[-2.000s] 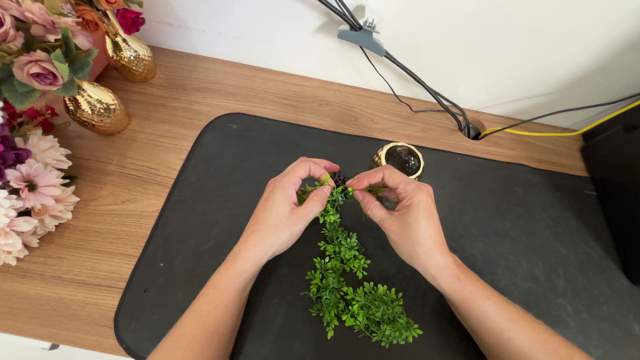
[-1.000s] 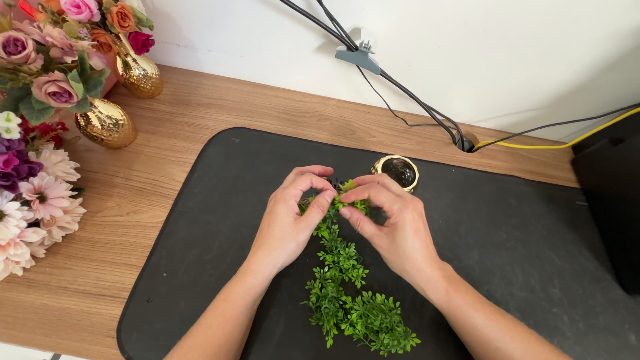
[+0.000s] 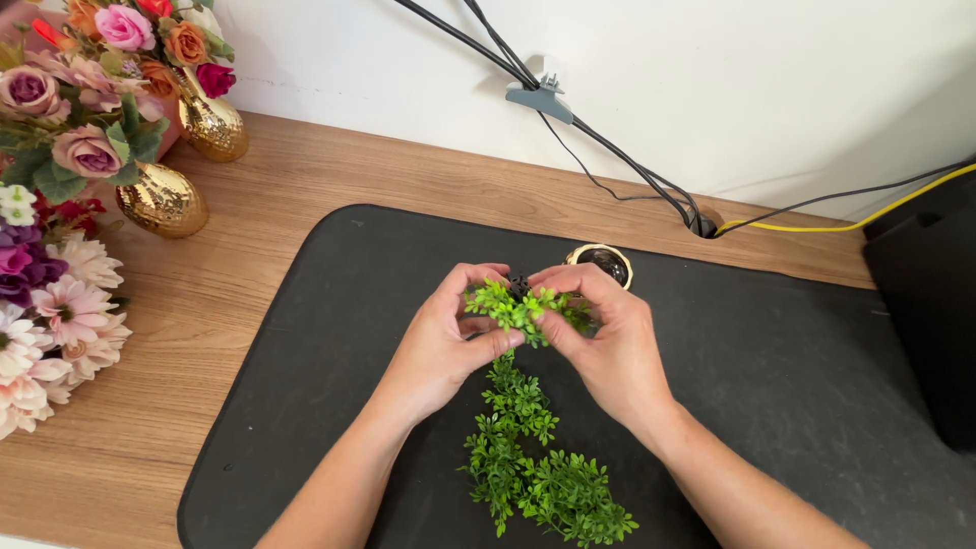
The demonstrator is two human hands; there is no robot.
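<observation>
Between both hands is a light green artificial foliage sprig [image 3: 507, 306] with a dark piece at its top. My left hand [image 3: 450, 343] pinches its left side, thumb along the lower leaves. On its right side, the thumb and fingers of my right hand [image 3: 606, 335] grip the leaves. Below the hands, more artificial greenery [image 3: 518, 404] trails down the black desk mat [image 3: 328, 328] toward the front, ending in a fuller clump. Just behind my right hand stands a small gold-rimmed pot [image 3: 627, 268] with a dark, glossy inside, partly covered by the fingers.
Artificial flowers [image 3: 88, 152] and gold vases [image 3: 162, 202] crowd the left of the wooden desk [image 3: 267, 160]. Black cables [image 3: 610, 145] run along the wall into a desk hole, beside a yellow cable [image 3: 808, 229]. A black box-like object [image 3: 923, 320] stands at the right.
The light green sprig now shows more fully between the hands, with its leaves spread. Both hands have shifted their hold on it and stay close together.
</observation>
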